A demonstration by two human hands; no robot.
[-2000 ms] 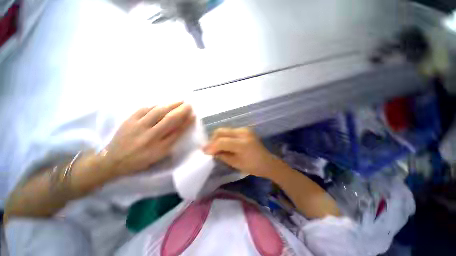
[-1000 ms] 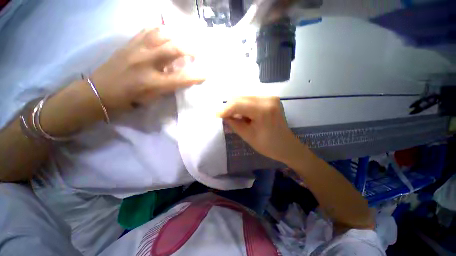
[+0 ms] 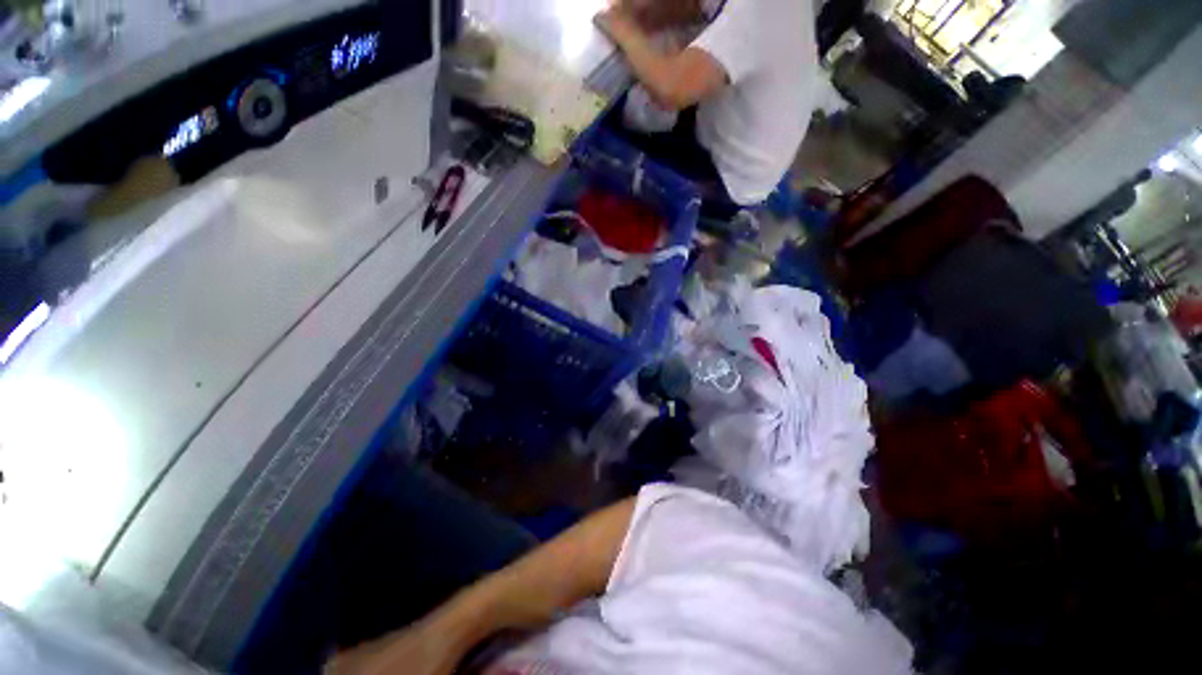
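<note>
My right forearm reaches in from the bottom. My right hand is cut off at the bottom edge, so its fingers and anything in them are hidden. My left hand is not in view. A white cloth shows at the bottom left corner. The sewing machine head with a dark lit control panel is at the upper left. A blurred tan shape over the panel's left part is unclear. Dark red snips lie on the white machine table near its right end. The needle is not visible; bright glare lies at left.
A grey ruler strip runs along the table's front edge. Beyond it, a blue crate holds white and red pieces. A white heap is beside it, with red cloth further right. Another person in white works behind.
The view has swung right. The needle area and my left hand have left the picture; my right hand is now at the bottom edge. The control panel, crate and other person have come into view.
</note>
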